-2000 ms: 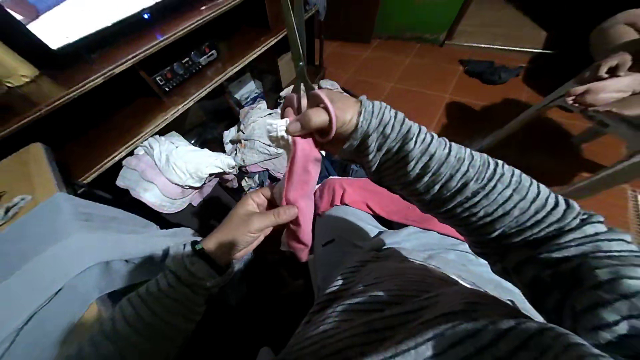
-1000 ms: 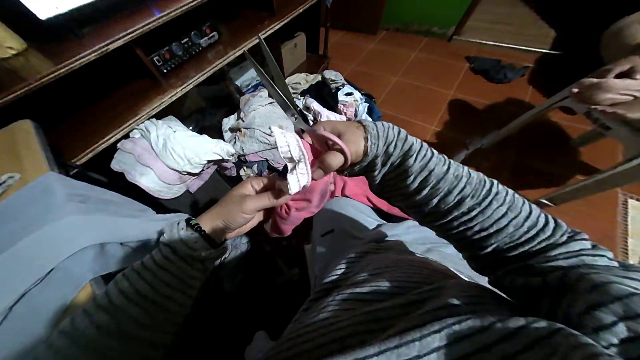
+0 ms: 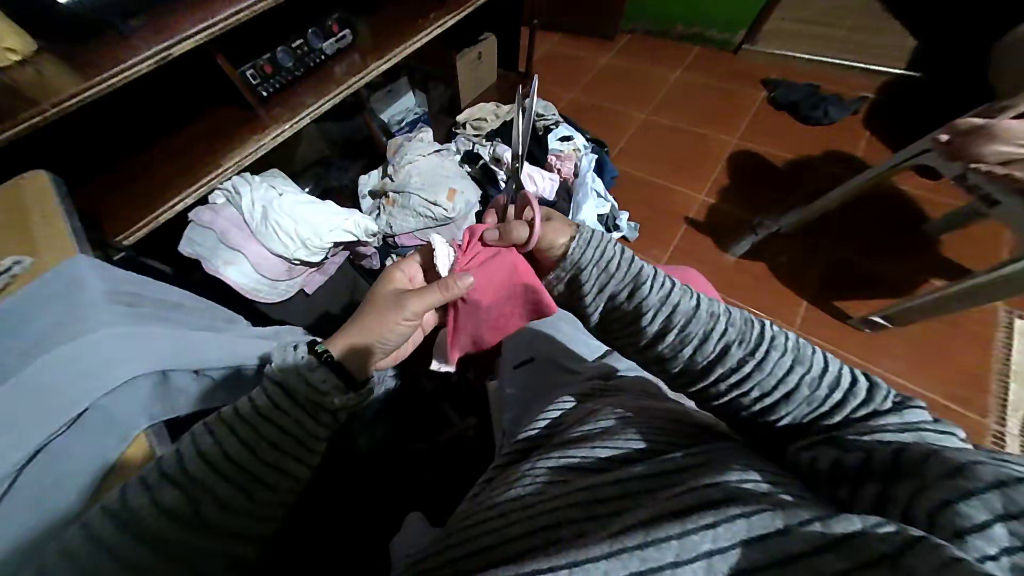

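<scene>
Between my two hands, above my lap, is a pink cloth garment with a white trimmed edge. My left hand pinches its left side between thumb and fingers, near the white trim. My right hand holds the garment's top edge and also a pair of scissors with pink handles. The scissors' blades point up, away from me, slightly apart. More pink cloth shows beyond my right forearm.
Heaps of clothes lie ahead: white and lilac cloth, grey cloth and mixed garments. A wooden shelf unit stands at the left. On the tiled floor lies a dark cloth. A chair-like frame and a person's hand are at the right.
The pink garment was a narrow length, then bunched with its white trim up; now its pink face is spread between my hands. The scissors' blades, angled left a second ago, now point up.
</scene>
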